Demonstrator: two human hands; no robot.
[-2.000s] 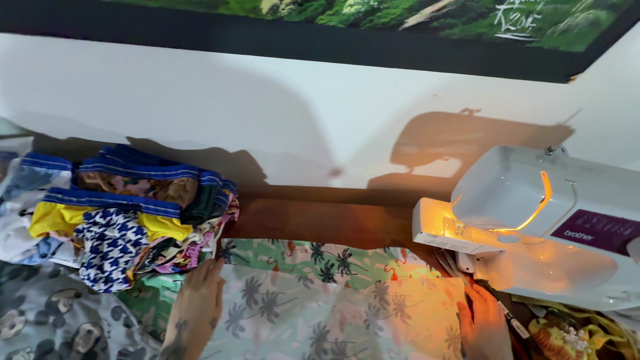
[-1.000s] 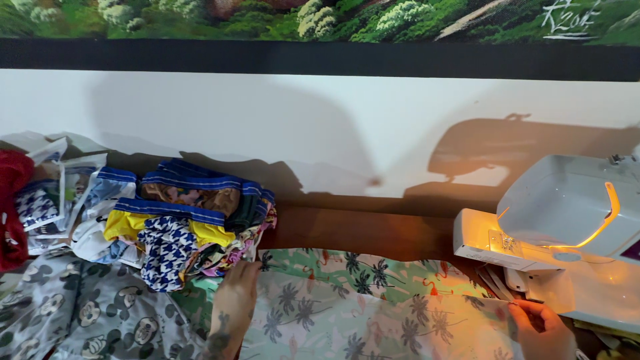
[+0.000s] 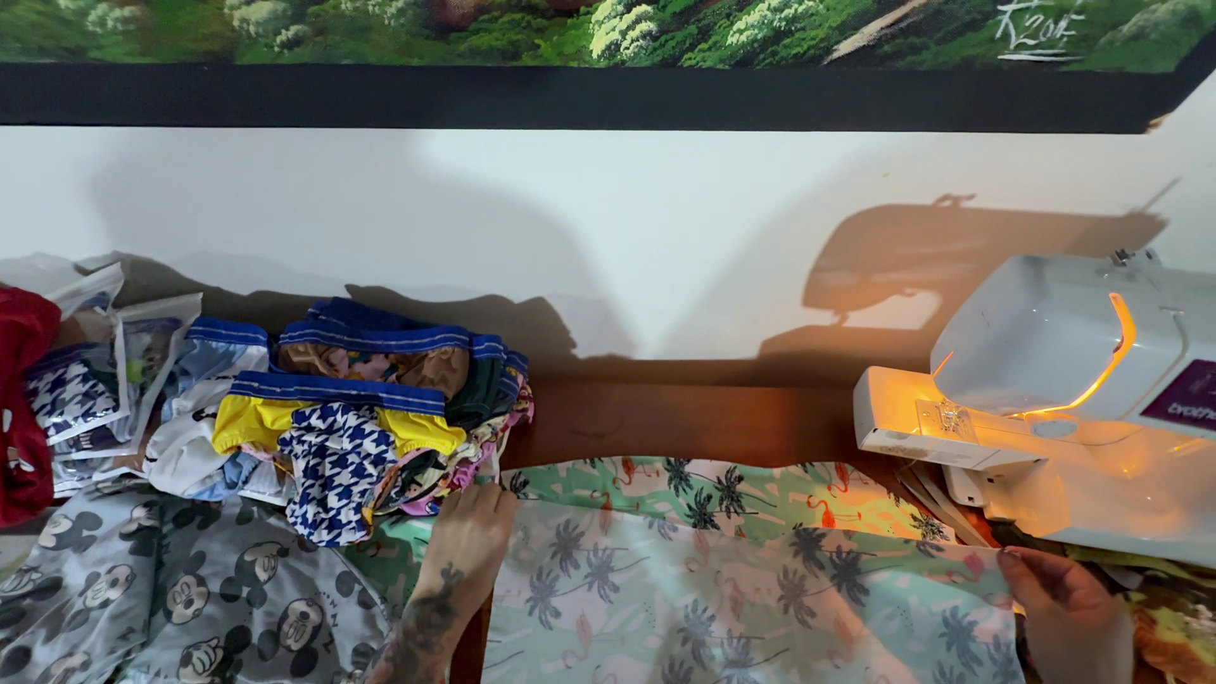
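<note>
A green fabric piece [image 3: 750, 489] printed with palm trees and flamingos lies on the brown table. Over its near part is a layer with the same print, paler side up [image 3: 750, 608]. My left hand [image 3: 475, 532], below a tattooed forearm, rests at the upper left corner of the fabric; its fingertips are partly hidden, so a grip cannot be made out. At the right edge, my right hand [image 3: 1069, 608] pinches the upper corner of the pale layer between thumb and fingers.
A white sewing machine [image 3: 1054, 361] with its lamp lit stands at the right. Sewn underwear with blue waistbands [image 3: 337, 389] is heaped at the left, beside clear plastic packets [image 3: 142, 370], red cloth [image 3: 21, 408] and grey cartoon-print fabric [image 3: 190, 589]. The white wall rises behind the brown table [image 3: 684, 418].
Since one second ago, the near layer's right corner has come up in my right hand's fingers, and that hand sits a little lower along the fabric's right edge. My left hand remains at the left corner.
</note>
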